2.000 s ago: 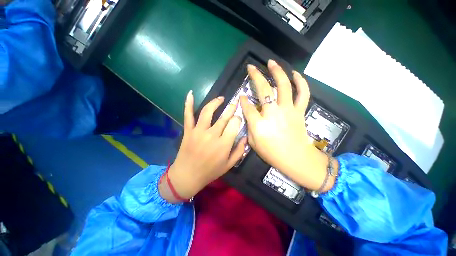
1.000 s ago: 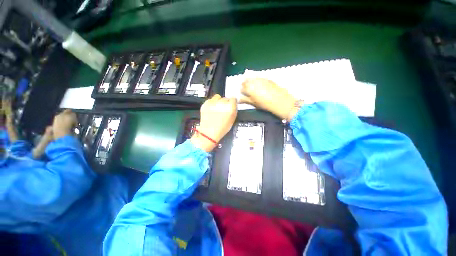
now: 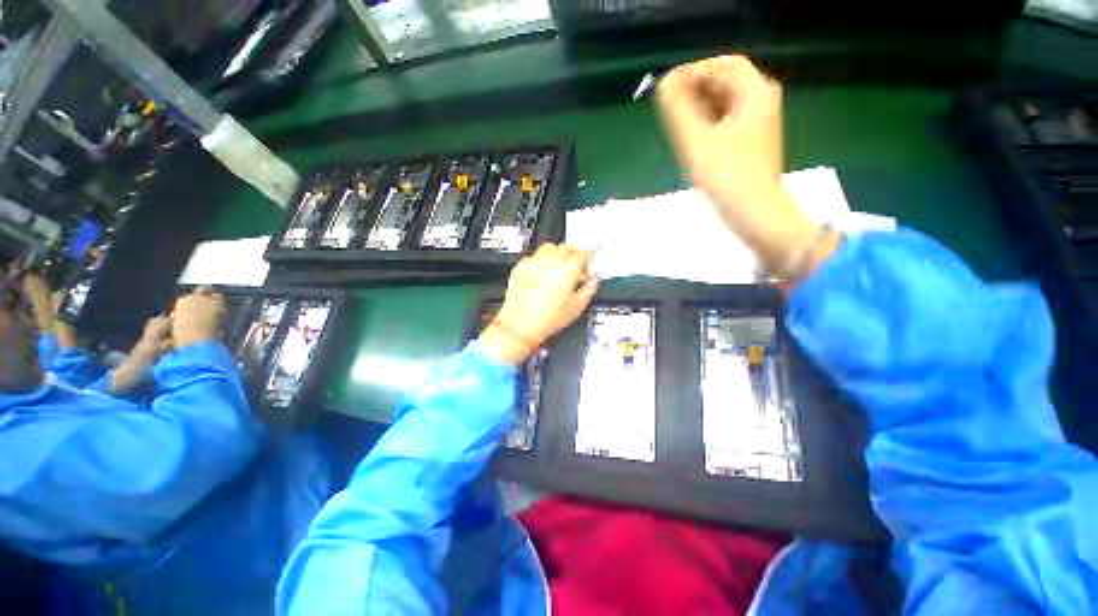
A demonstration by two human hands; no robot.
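My right hand point(image 3: 728, 135) is raised over the far side of the bench, its fingers curled and blurred. A small pale sliver with a dark part point(image 3: 647, 87) shows at its fingertips. My left hand point(image 3: 548, 298) is at the near left corner of the white toothed-edge sheet point(image 3: 674, 247), fingers bent together; whether it grips anything is hidden. The black foam tray point(image 3: 678, 403) lies in front of me. Two opened phones, one in the middle slot point(image 3: 617, 397) and one to its right point(image 3: 749, 415), show glare and orange tabs. My left arm partly covers another phone point(image 3: 526, 403).
Another black tray point(image 3: 403, 256) with several opened phones stands beyond, to the left. At far left another worker in blue sleeves point(image 3: 181, 403) has hands by a tray point(image 3: 316, 349). A pale post point(image 3: 247, 157) stands behind. Dark trays point(image 3: 1048, 181) are at the right edge.
My right hand has moved from the sheet up and away to the far right, with a sliver now visible at its fingertips. My left hand has shifted slightly right and down, off the other hand.
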